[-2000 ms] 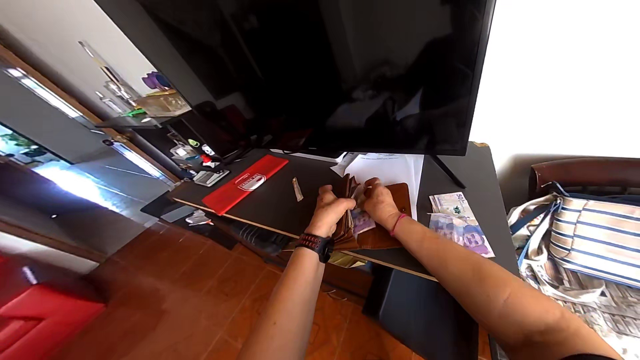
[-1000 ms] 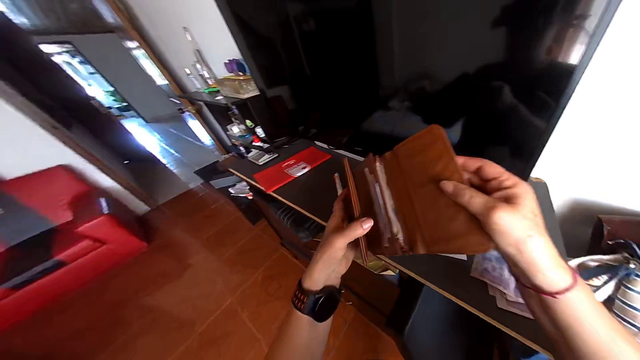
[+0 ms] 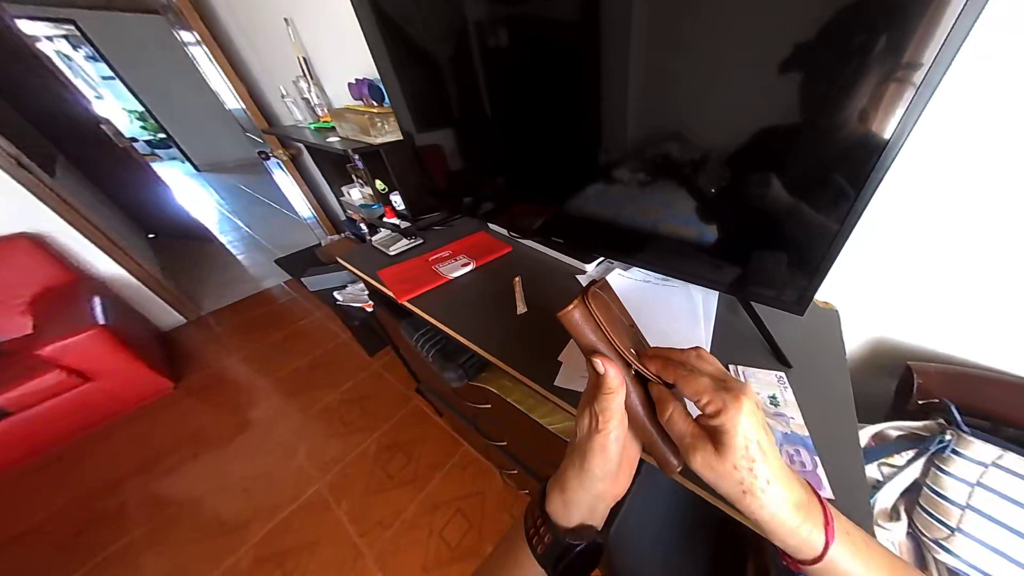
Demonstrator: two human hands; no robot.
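A brown leather wallet (image 3: 612,352), folded over with its flap on top, is held above the front edge of the dark desk. My left hand (image 3: 600,440) grips it from below and the left side, thumb along its edge. The fingers of my right hand (image 3: 708,408) pinch the flap's edge near a small metal snap. Banknotes (image 3: 788,432) lie on the desk, partly behind my right hand. White papers (image 3: 668,304) are behind the wallet, under the television.
A large television (image 3: 640,136) stands along the back of the desk (image 3: 480,320). A red folder-like item (image 3: 446,266) and a small narrow strip (image 3: 520,295) lie to the left. A striped bag (image 3: 968,488) is at the right, a red sofa (image 3: 80,344) at far left.
The wallet was low over the desk, then raised with its compartments spread; now it is folded closed. My right hand has moved from its far panel to the flap's edge.
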